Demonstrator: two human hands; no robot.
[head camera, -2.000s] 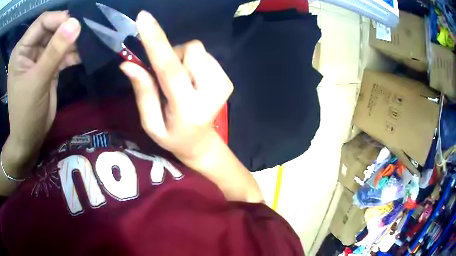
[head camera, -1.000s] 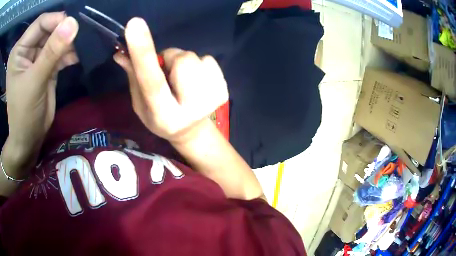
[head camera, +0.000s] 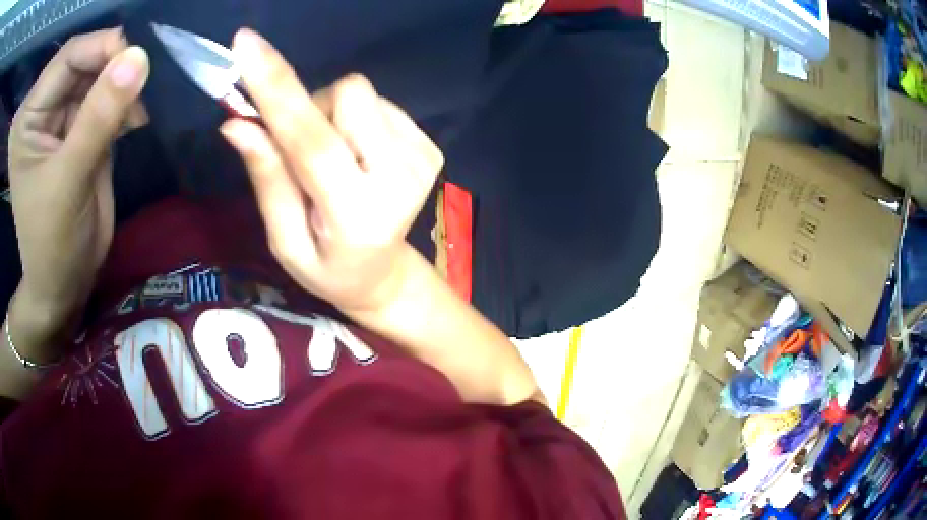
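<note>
My right hand (head camera: 341, 188) holds the thread snips (head camera: 200, 67) between thumb and fingers. Their silver blades look closed together and point up and left, close to my left fingertips. My left hand (head camera: 71, 152) pinches the edge of a black fabric piece (head camera: 396, 51) between thumb and index finger at the upper left. The piece spreads across the top of the view, under both hands. No thread can be made out between the fingertips. Stacked black cut pieces (head camera: 569, 183) with a wavy right edge lie to the right of my right hand.
A red strip (head camera: 458, 239) with a tan edge lies beside my right wrist. The ruler edge (head camera: 61, 22) of the machine bed crosses the upper left. A white machine part (head camera: 773, 22) is at the upper right. Cardboard boxes (head camera: 813, 213) and bagged goods (head camera: 778, 355) stand at right.
The snips' blades were apart and now look closed. My right hand has moved slightly left, uncovering more of the red strip. My left hand has shifted slightly left, still pinching the fabric.
</note>
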